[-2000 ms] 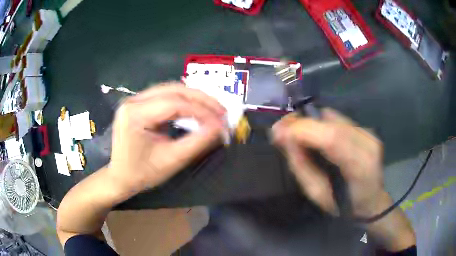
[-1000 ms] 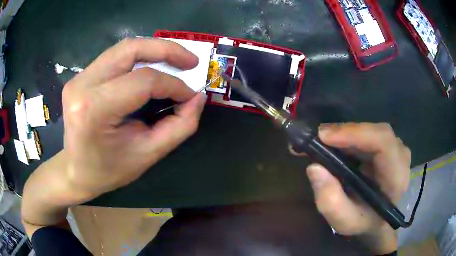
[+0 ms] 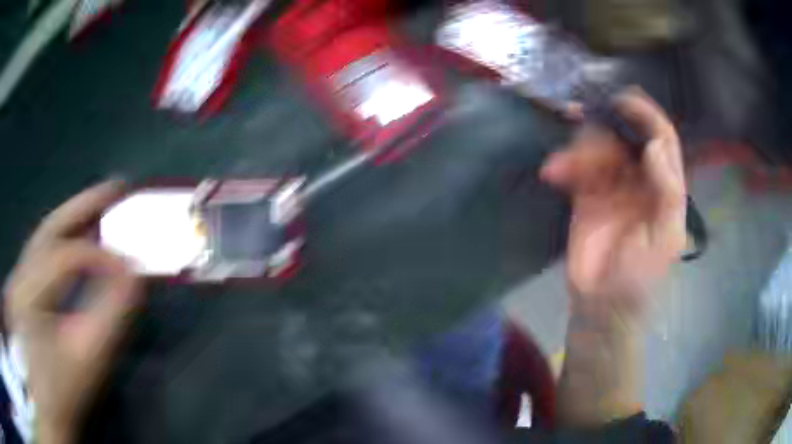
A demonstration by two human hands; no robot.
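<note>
The view is heavily blurred. The phone assembly [image 3: 247,232] lies left of the middle, with a red rim, a bright white part at its left end and a dark screen area at its right. My left hand [image 3: 78,295] has its fingers and thumb around the white left end. No solder wire can be made out in it. My right hand [image 3: 621,195] is raised at the right, fingers bent, beside a dark blurred shape. A black cord [image 3: 696,230] shows beside it. The soldering iron itself cannot be made out clearly.
A red rear housing with a white label [image 3: 373,82] lies at the top middle. Other red-rimmed phone parts lie at its left [image 3: 204,61] and right [image 3: 495,39]. Grey floor and a brown box-like shape [image 3: 738,399] show at the lower right.
The view has swung right, so the phone assembly appears further left. My right hand has moved away from the board, up and right. My left hand has shifted to the assembly's left end.
</note>
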